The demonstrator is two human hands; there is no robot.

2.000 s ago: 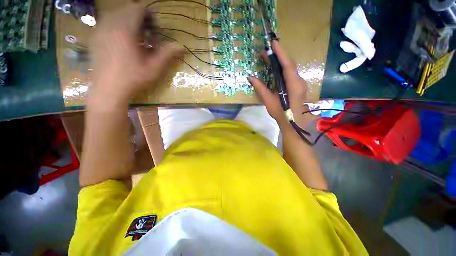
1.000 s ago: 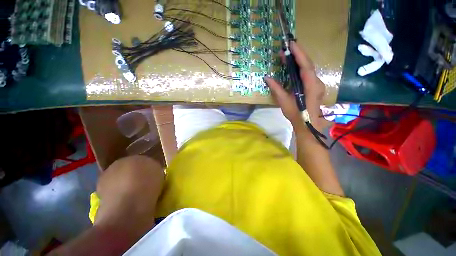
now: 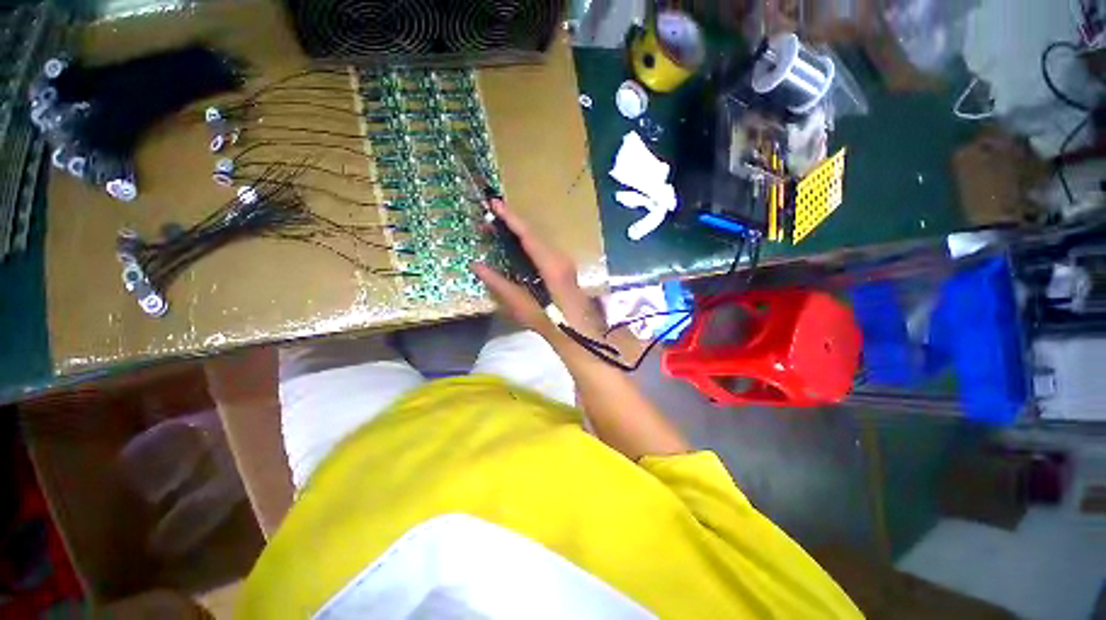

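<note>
My right hand [image 3: 542, 281] holds the black soldering iron [image 3: 516, 241] like a pen. The iron's metal shaft points up over the right side of the green PCB panel [image 3: 425, 182]. Thin black lead wires [image 3: 309, 148] run left from the panel's left edge to small white round parts [image 3: 223, 173]. A loose bundle of wired components [image 3: 231, 230] lies left of the panel's lower part. A larger dark bundle of wired components [image 3: 146, 97] lies at the upper left. My left hand is not clearly visible; only a dim skin-coloured patch shows at the bottom left edge.
A black fan-like grille [image 3: 425, 27] stands behind the panel. Right of the cardboard sheet [image 3: 546, 133] are a white glove [image 3: 643, 188], solder reel [image 3: 793, 73], yellow round container [image 3: 665, 55], yellow perforated piece [image 3: 819, 196] and iron stand. A red stool [image 3: 807, 351] is below the bench edge.
The view has swung right and up, bringing the grille and reel into view. My left hand moved off the wires and down out of clear view. My right hand still holds the iron over the panel.
</note>
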